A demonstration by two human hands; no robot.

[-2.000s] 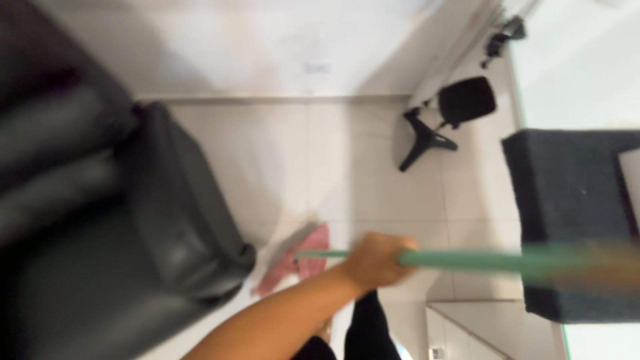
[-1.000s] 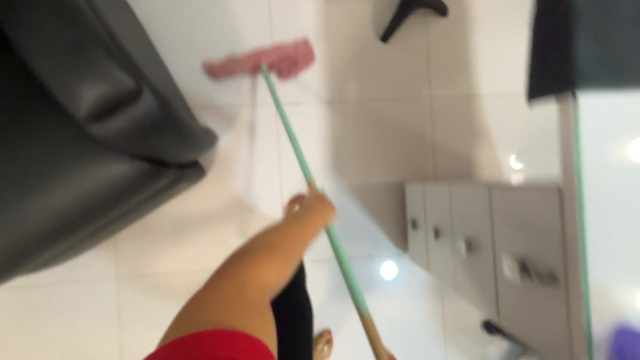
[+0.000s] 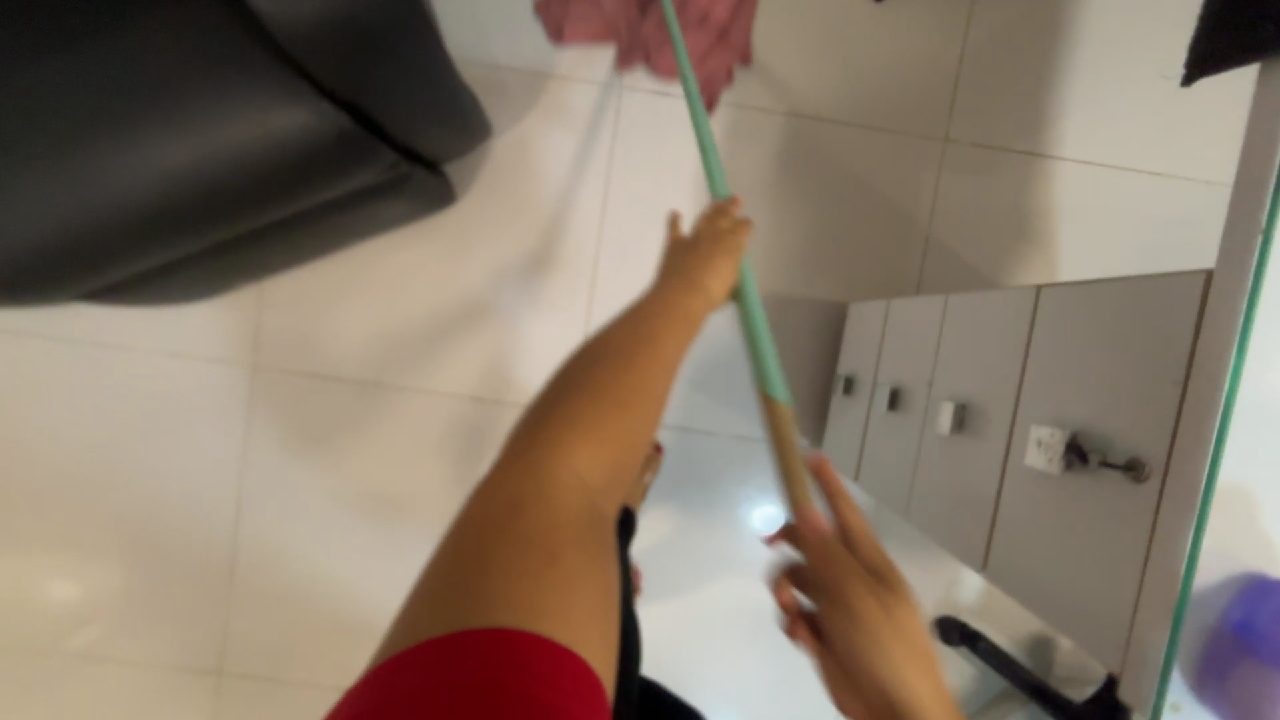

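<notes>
A long pole [image 3: 757, 330], green with a bare brown upper end, slants from the lower middle up to a pink mop cloth [image 3: 690, 40] on the tiled floor at the top edge. My left hand [image 3: 708, 255], at the end of the arm with the red sleeve, is closed around the green part of the pole. Lower right, my right hand [image 3: 835, 580] is at the brown end, thumb and fingers around its tip, with one finger stretched along it. The cloth is partly cut off by the frame's top edge.
A black leather sofa [image 3: 220, 150] fills the upper left. On the right stands a grey drawer unit [image 3: 1090, 400] with a key in one lock, under a glass-edged desk top [image 3: 1225, 400]. A black chair or stand leg [image 3: 1030, 670] lies low right, and a purple object [image 3: 1240, 640] is at the right edge.
The view has shifted a lot. The pole has swung from nearly level to steeply slanted. My right hand, barely visible at the bottom edge one second ago, now shows at the pole's end.
</notes>
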